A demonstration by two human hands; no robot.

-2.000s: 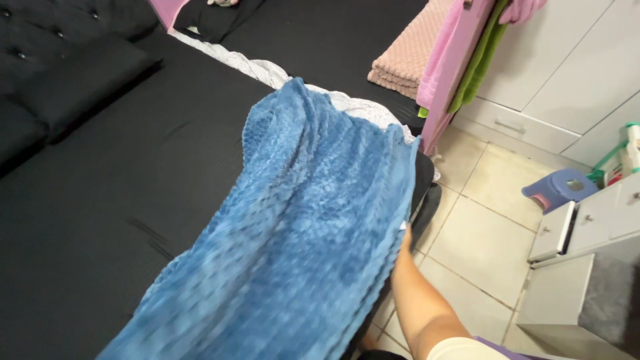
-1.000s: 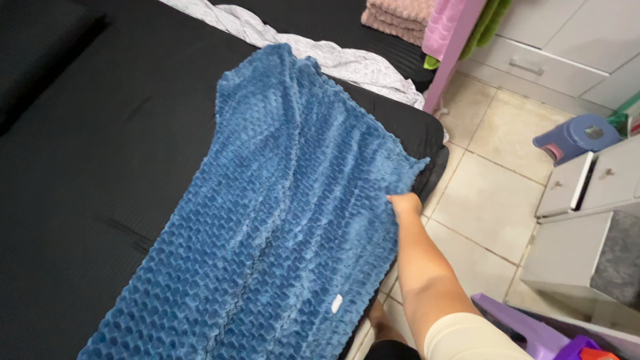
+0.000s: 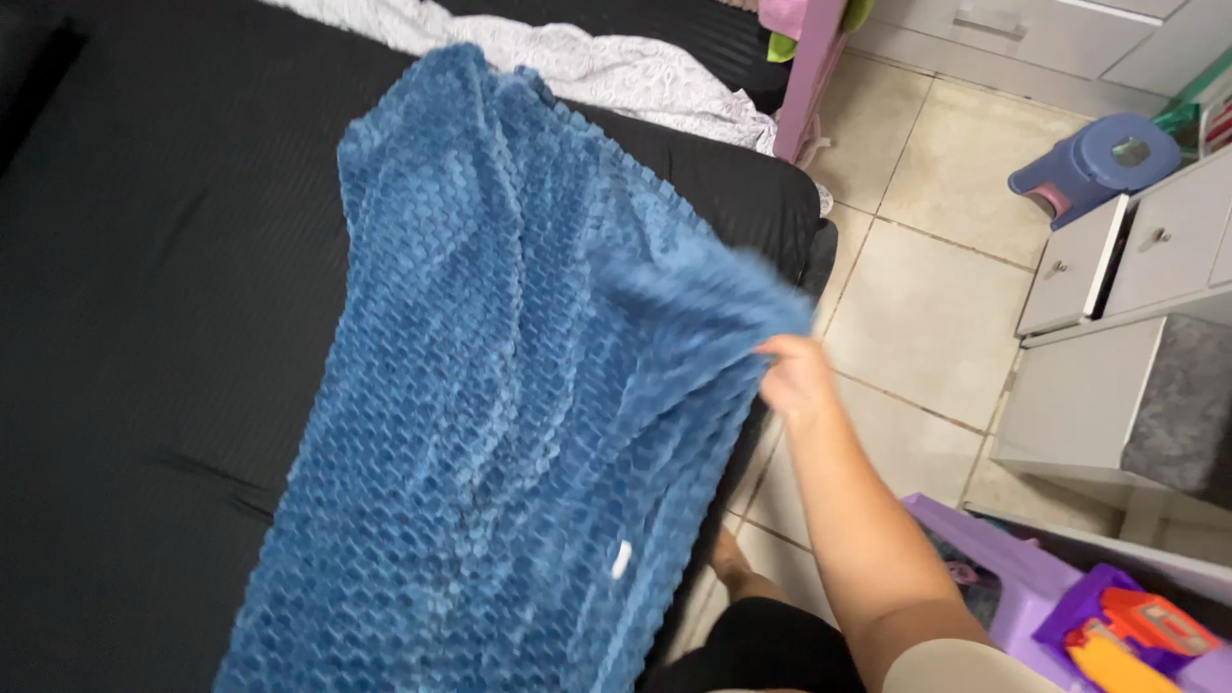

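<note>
A blue textured plush blanket lies rumpled across a mattress with a black sheet. My right hand grips the blanket's right edge near the side of the bed, and the fabric just above the fingers is lifted and blurred. A small white tag shows on the blanket's lower part. My left hand does not appear. White patterned cloth lies bunched beyond the blanket's far end.
A pink bed post stands at the mattress's far corner. On the tiled floor to the right are a blue step stool, white drawers and a purple plastic piece with toys.
The blanket's right edge, held by my right hand, has been drawn towards me and its far right corner is now folded or lifted. The view has moved closer over the bed.
</note>
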